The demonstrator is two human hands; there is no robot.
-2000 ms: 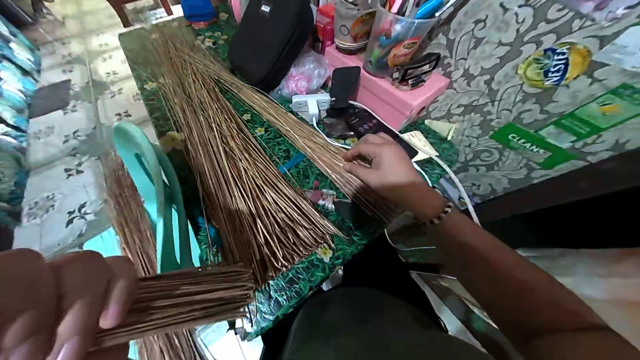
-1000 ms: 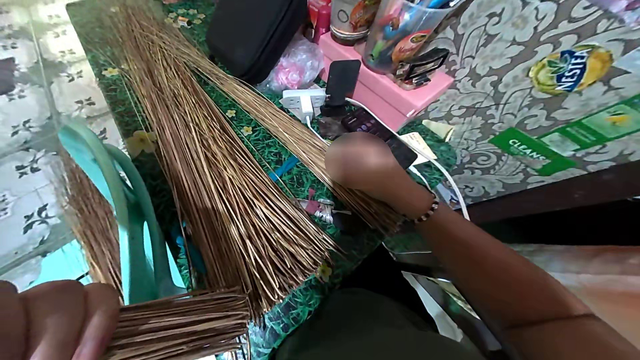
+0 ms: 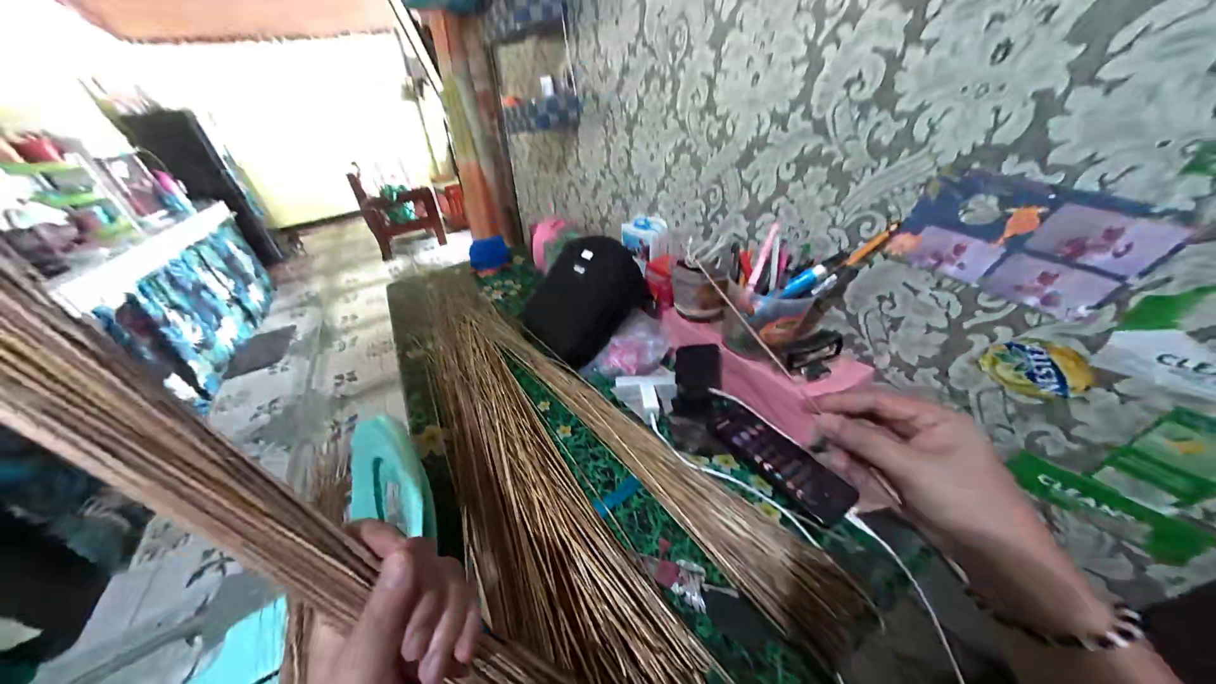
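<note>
My left hand (image 3: 408, 598) is closed around a thick bundle of thin brown sticks (image 3: 180, 456), which slants up to the left edge. Between the thumb and fingers of my right hand (image 3: 883, 437) is a single thin stick (image 3: 746, 318), raised over the pink box. A large fanned pile of sticks (image 3: 541, 503) lies on the green patterned table cover, with a narrower, paler bundle (image 3: 684, 484) to its right. A smartphone (image 3: 784, 461) with a white cable lies just left of my right hand.
Beyond the sticks are a black case (image 3: 584, 299), a white plug adapter (image 3: 646, 389) and a pink box (image 3: 760, 380) bearing a cup of pens (image 3: 774, 318). A turquoise plastic chair (image 3: 389, 470) stands at the table's left edge. Patterned wall runs along the right.
My right hand has come up from the narrower bundle and now holds one stick. The bundle in my left hand is now raised and slanted. The view has tilted up to the room.
</note>
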